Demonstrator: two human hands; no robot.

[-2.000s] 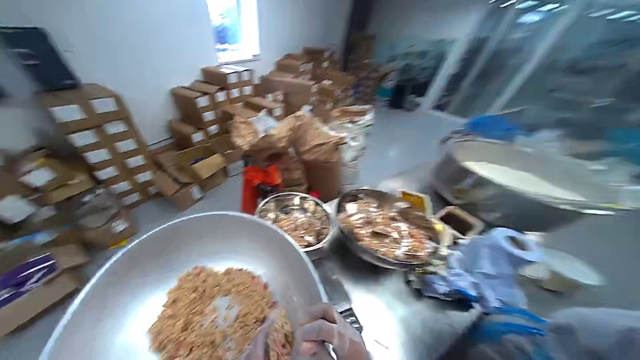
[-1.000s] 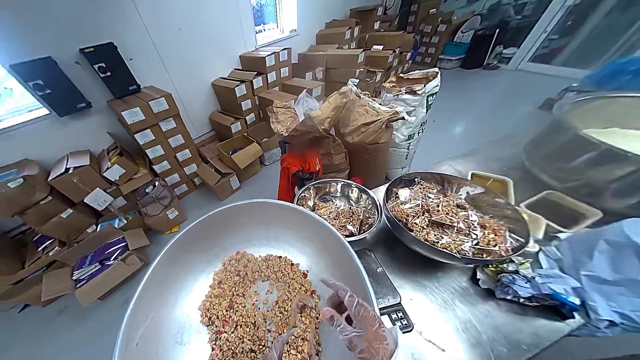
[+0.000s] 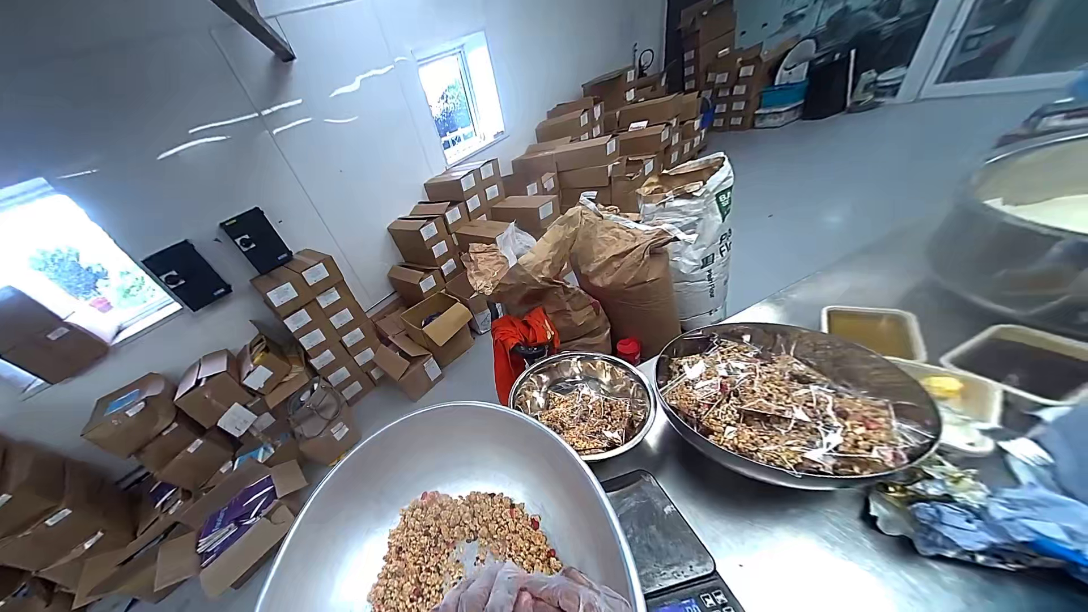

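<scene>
A large metal bowl (image 3: pixel 340 527) holds loose granola (image 3: pixel 463 523) with red bits, and its bottom shows through near the middle. My left hand (image 3: pixel 484 588) and my right hand (image 3: pixel 582 593), both in clear gloves, are close together over the granola at the lower frame edge. Their fingers overlap and are partly cut off, so whether they hold anything is unclear. Against the bowl's right side lies a digital scale (image 3: pixel 654 531). Behind it stand a small steel bowl (image 3: pixel 582 365) and a wide steel bowl (image 3: pixel 922 408), both with granola in clear packets.
Plastic tubs (image 3: pixel 875 331) and crumpled blue and foil wrapping (image 3: pixel 960 510) lie at the right of the steel table (image 3: pixel 816 548). A large drum (image 3: pixel 977 229) stands behind. Beyond the table are paper sacks (image 3: pixel 642 289), an orange cloth (image 3: pixel 510 357) and stacked cardboard boxes (image 3: pixel 586 153).
My right hand, raised with fingers spread over the bowl's right side one second ago, is now lower and closer to my left hand. The view has swung right and then steadied.
</scene>
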